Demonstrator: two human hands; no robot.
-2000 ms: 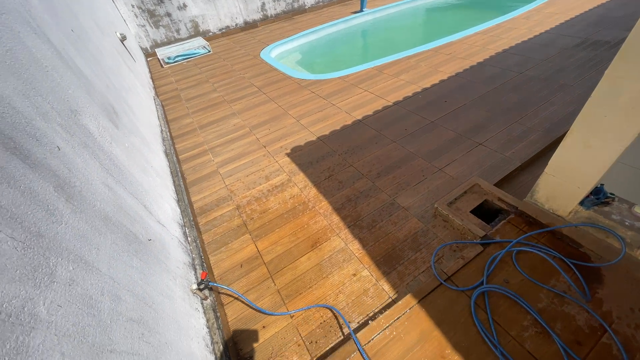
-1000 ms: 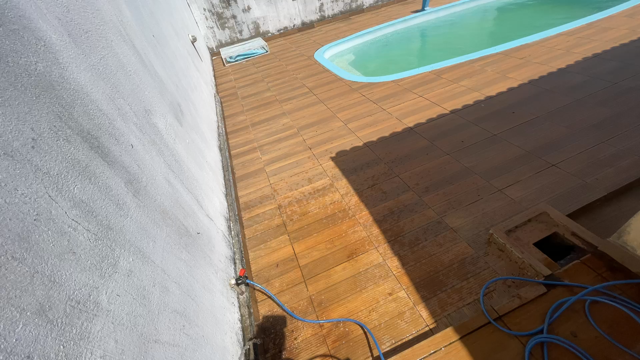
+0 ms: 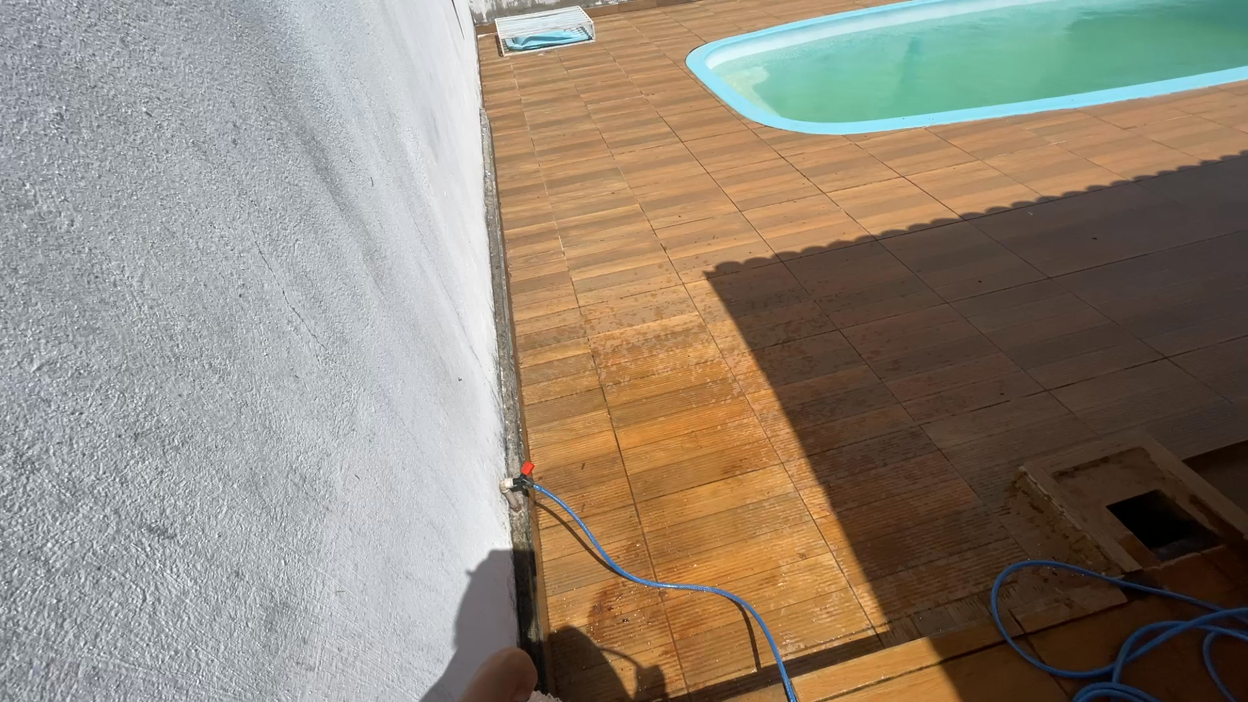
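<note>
Neither of my hands can be made out. A small rounded bit of bare skin shows at the bottom edge, with a scrap of pale textured material beside it; which body part it is, I cannot tell. A tap with a red handle sticks out low on the white rough wall. From it a blue hose runs over the wood-look floor tiles and leaves at the bottom. Loose coils of blue hose lie at the lower right.
A raised tiled block with a square dark opening stands at the right, near a step edge. Farther off are a pool of greenish water with a light blue rim and a white frame with something blue in it. A roof shadow crosses the floor.
The view has swung left and closer to the wall and tap. The bit of skin has come into sight at the bottom; the pillar at the right has gone out of view.
</note>
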